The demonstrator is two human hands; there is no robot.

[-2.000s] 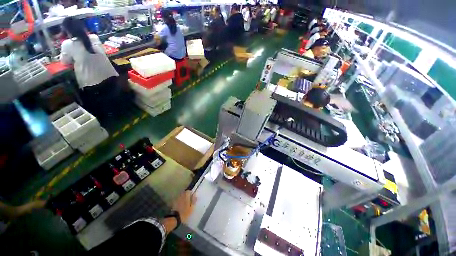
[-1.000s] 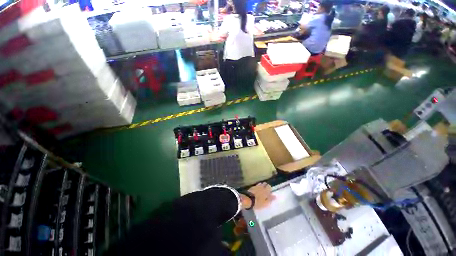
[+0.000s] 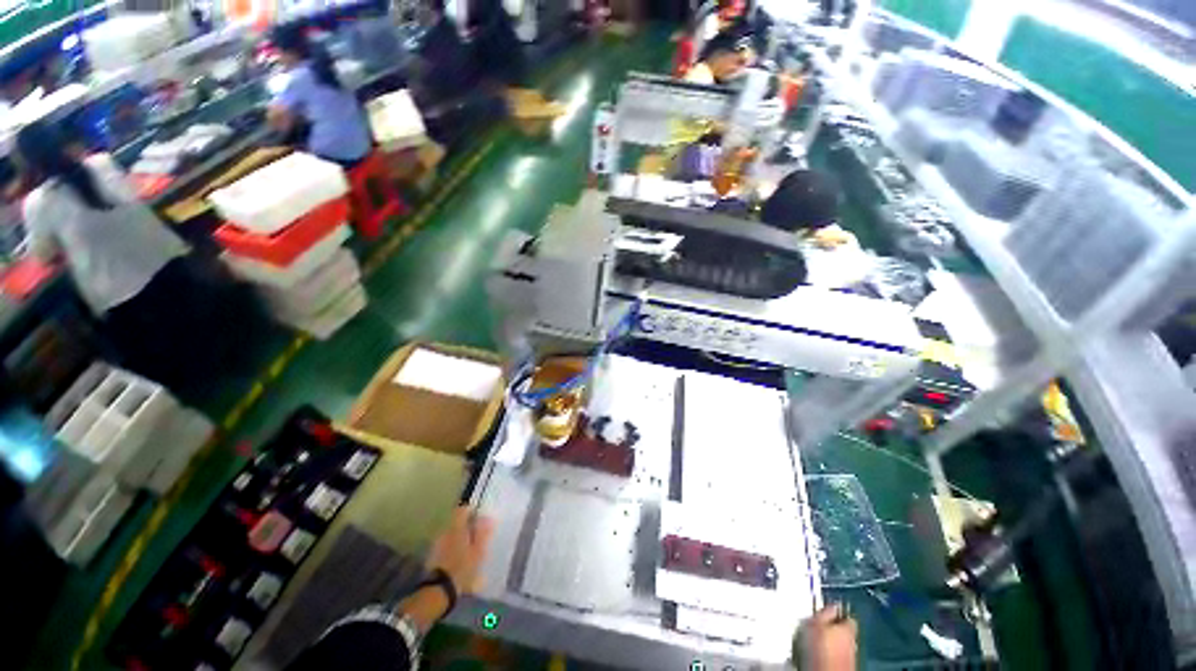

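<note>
The white machine bed (image 3: 577,544) lies in front of me. One red-brown fixture bar (image 3: 719,561) with a row of holes lies near its front right. Another red-brown fixture bar (image 3: 586,452) lies by the amber-brown machine head (image 3: 558,417), with small black parts beside it. My left hand (image 3: 462,548) rests at the bed's left front edge, looks empty and has a dark band at the wrist. My right hand (image 3: 826,640) is at the bed's front right corner, cut off by the lower picture edge. Its fingers are blurred, and whether it holds anything is unclear.
The gantry bridge (image 3: 774,334) spans the back of the bed. A clear box of tiny pieces (image 3: 850,531) is at right. An open cardboard box (image 3: 426,409) and black clamp fixtures (image 3: 249,544) are at left. People sit or stand at benches beyond.
The view swung left, then back right to the machine. My left hand has stayed at the bed's left edge. My right hand has come into view at the lower right.
</note>
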